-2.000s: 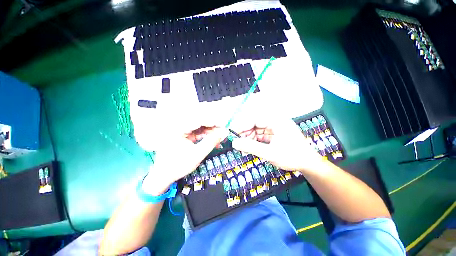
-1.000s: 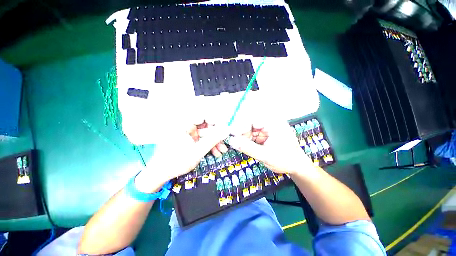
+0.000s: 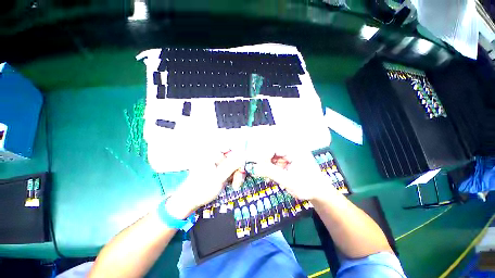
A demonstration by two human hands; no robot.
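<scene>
My left hand [image 3: 217, 176], with a blue band on the wrist, and my right hand [image 3: 287, 172] meet above the back edge of a black foam tray [image 3: 214, 236]. Between their fingertips they hold a green panel rail [image 3: 253, 108] that points away over the white sheet; its far part is blurred. A small dark part [image 3: 250, 167] shows at the fingertips; I cannot tell what it is. Rows of small circuit boards [image 3: 259, 205] with yellow-white ends lie in the tray, partly hidden by my hands.
Black parts [image 3: 228, 73] lie in rows on a white sheet [image 3: 190, 144]. Discarded rails [image 3: 135, 130] lie to its left. A white paper [image 3: 344, 126] and stacked black trays [image 3: 410, 119] stand at the right. Another black tray [image 3: 21, 217] and a blue box [image 3: 20, 114] are at the left.
The view has shifted, so the sheet and tray sit lower in the picture. The rail now points more straight away and its far part is blurred. Both hands remain together at its near end.
</scene>
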